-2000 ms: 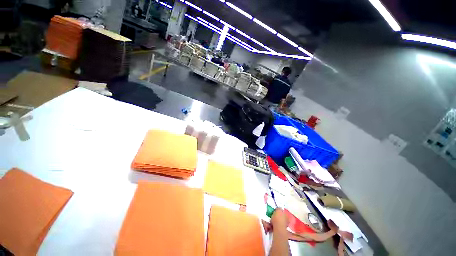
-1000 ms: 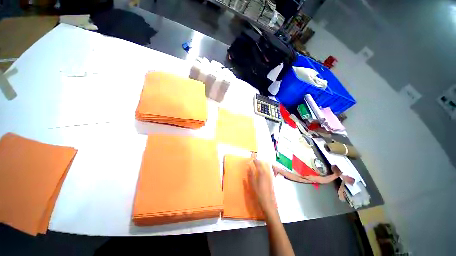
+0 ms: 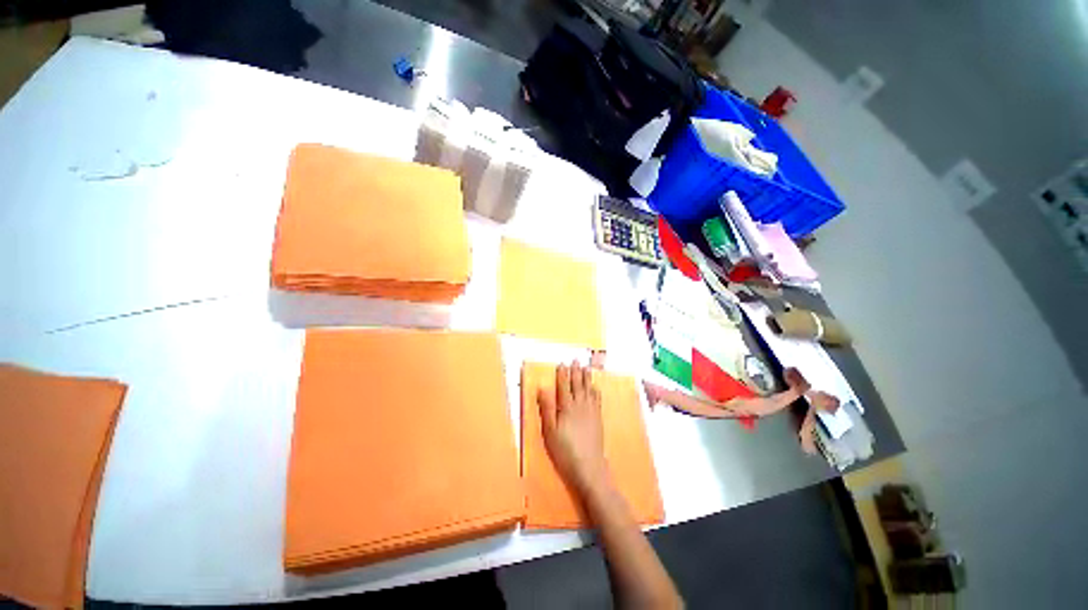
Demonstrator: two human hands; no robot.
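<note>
My right hand (image 3: pixel 575 427) is bare and lies flat, palm down, on the right-hand stack (image 3: pixel 620 459) of orange panels, fingers pointing away and a little apart. The main stack (image 3: pixel 406 435) of orange panels lies just left of it. The far stack (image 3: pixel 372 226) lies beyond the main one. A small orange piece (image 3: pixel 549 292) lies flat beyond the right-hand stack. The left-hand pile (image 3: pixel 54 477) is cut off by the left edge. My left hand is not in the picture.
Banded bundles (image 3: pixel 471 161) stand right of the far stack. A calculator (image 3: pixel 629 231), swatch card (image 3: pixel 692 369), curling pinkish strap (image 3: pixel 728 408) and brown roll (image 3: pixel 805 325) lie at right. A blue crate (image 3: pixel 764 179) and a black bag (image 3: pixel 597 101) are behind. White paper (image 3: pixel 179 298) covers the table.
The view has tilted down and shifted. My right hand has moved from near the swatch card onto the right-hand stack, then left across it.
</note>
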